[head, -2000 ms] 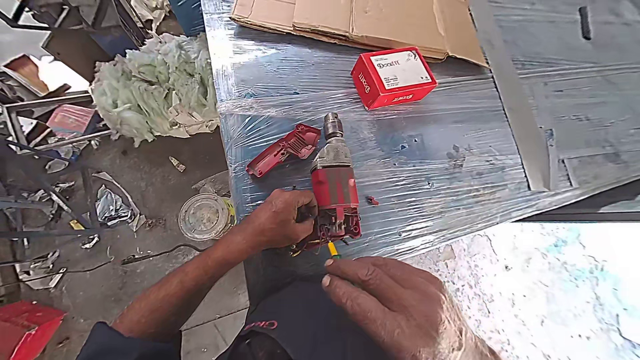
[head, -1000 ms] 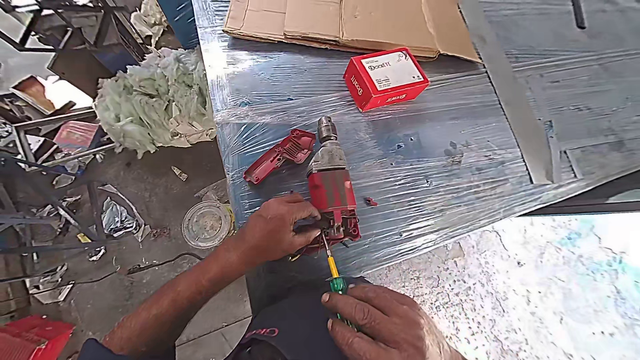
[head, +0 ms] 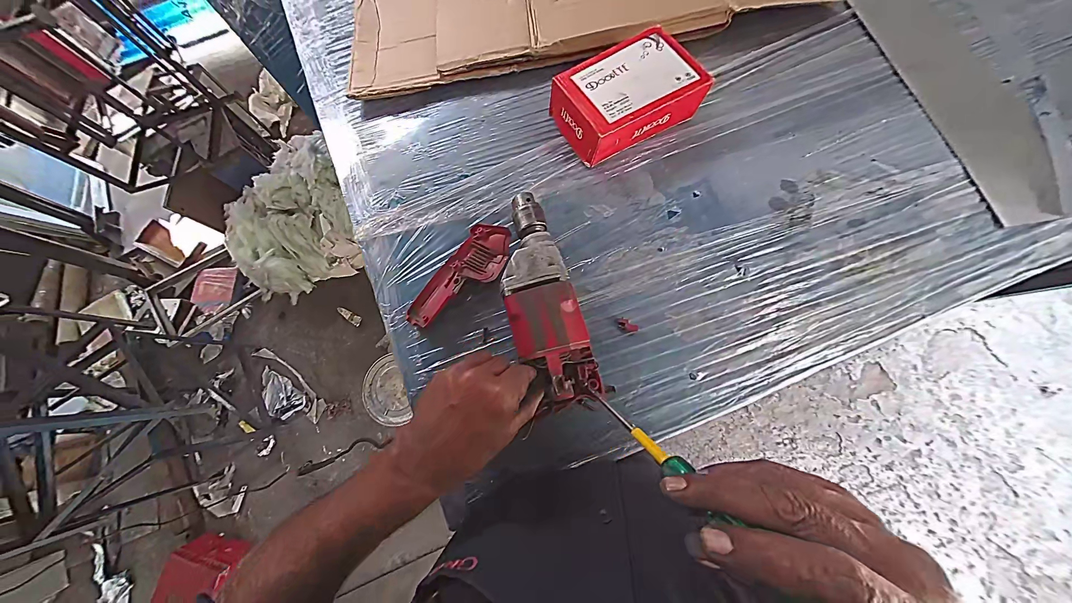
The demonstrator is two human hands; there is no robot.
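A red electric drill [head: 548,314] lies on the plastic-wrapped table, its metal chuck pointing away from me and its rear end uncovered, with inner parts and wires showing. My left hand [head: 469,414] grips the drill's rear left side; its fingertips are partly hidden. In my right hand [head: 787,523] is a screwdriver [head: 649,444] with a green and yellow handle, its tip at the exposed rear of the drill. Left of the drill rests a detached red handle cover [head: 462,272]. A small red piece [head: 626,325] lies to the right of the drill.
A red and white box [head: 632,96] sits farther back on the table [head: 754,251], near flattened cardboard [head: 502,38]. A flat grey metal strip [head: 963,109] lies at the right. On the floor at left are a pile of pale fibrous material [head: 289,218], metal frames and scraps.
The screwdriver's shaft, hidden two seconds ago, now shows, and my right hand has drawn back along the handle away from the drill. My left hand stays at the drill's rear.
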